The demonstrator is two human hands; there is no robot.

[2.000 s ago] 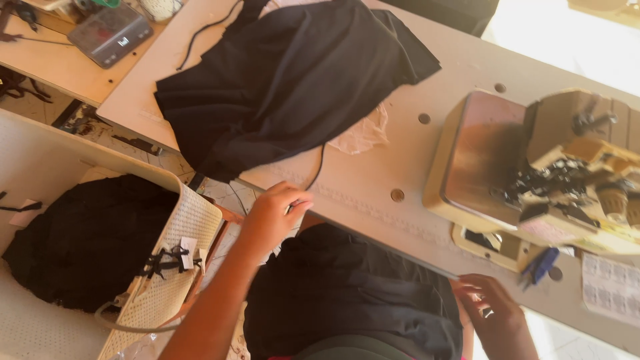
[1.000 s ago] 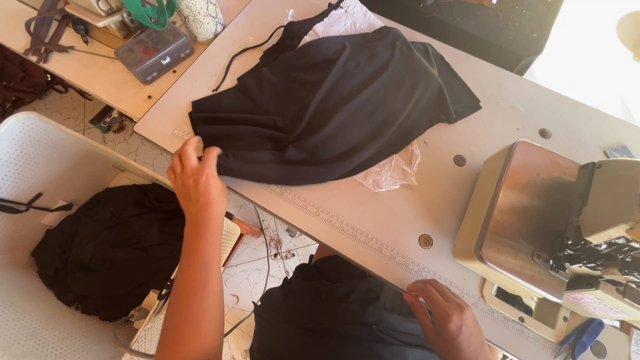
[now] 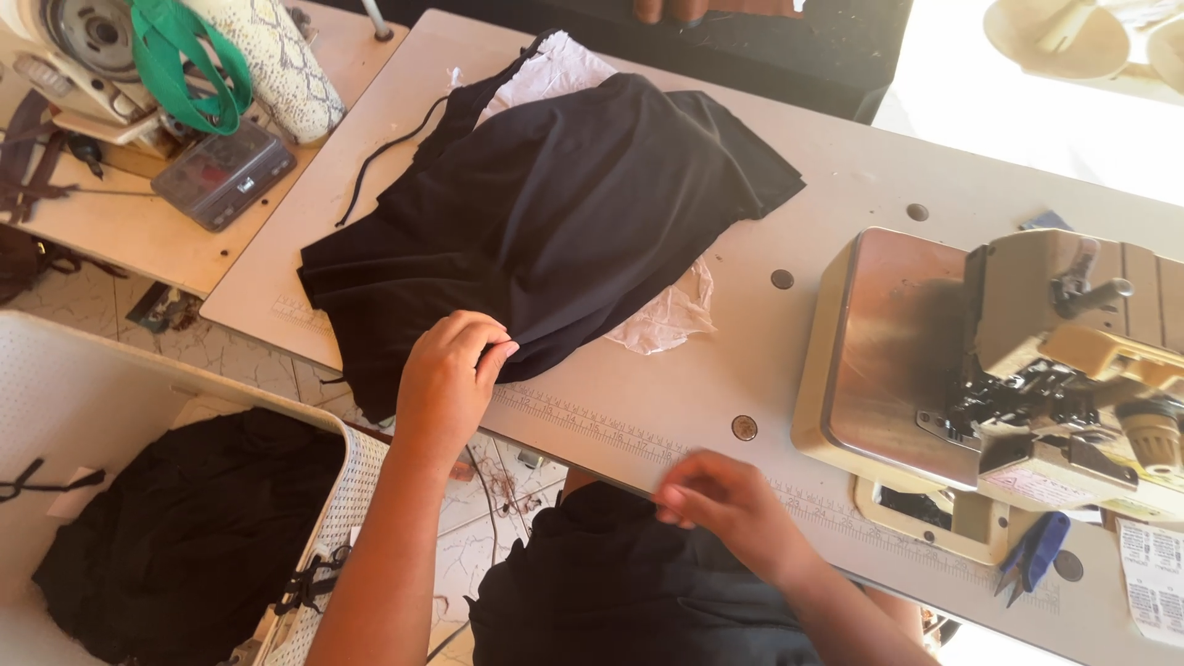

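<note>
Black fabric pieces [image 3: 555,213] lie in a heap on the sewing table [image 3: 731,370], over crumpled pale paper or thin cloth [image 3: 671,310]. My left hand [image 3: 453,370] pinches the near edge of the black fabric between thumb and fingers. Near the table's front edge, my right hand [image 3: 717,495] is slightly blurred, its fingers curled with nothing visible in them. More black fabric [image 3: 638,573] covers my lap below it. A thin black cord [image 3: 393,143] trails from the heap's far left side.
An overlock sewing machine [image 3: 1045,361] stands at the right, with blue thread snippers [image 3: 1036,555] and a printed label sheet [image 3: 1152,573] nearby. A white perforated basket [image 3: 365,472] holds black fabric [image 3: 194,536] at lower left. Another machine [image 3: 79,55] and a plastic case [image 3: 224,176] are upper left.
My left hand has moved right along the fabric's near edge from its left corner, where it was one second ago. My right hand has turned and curled near the table edge.
</note>
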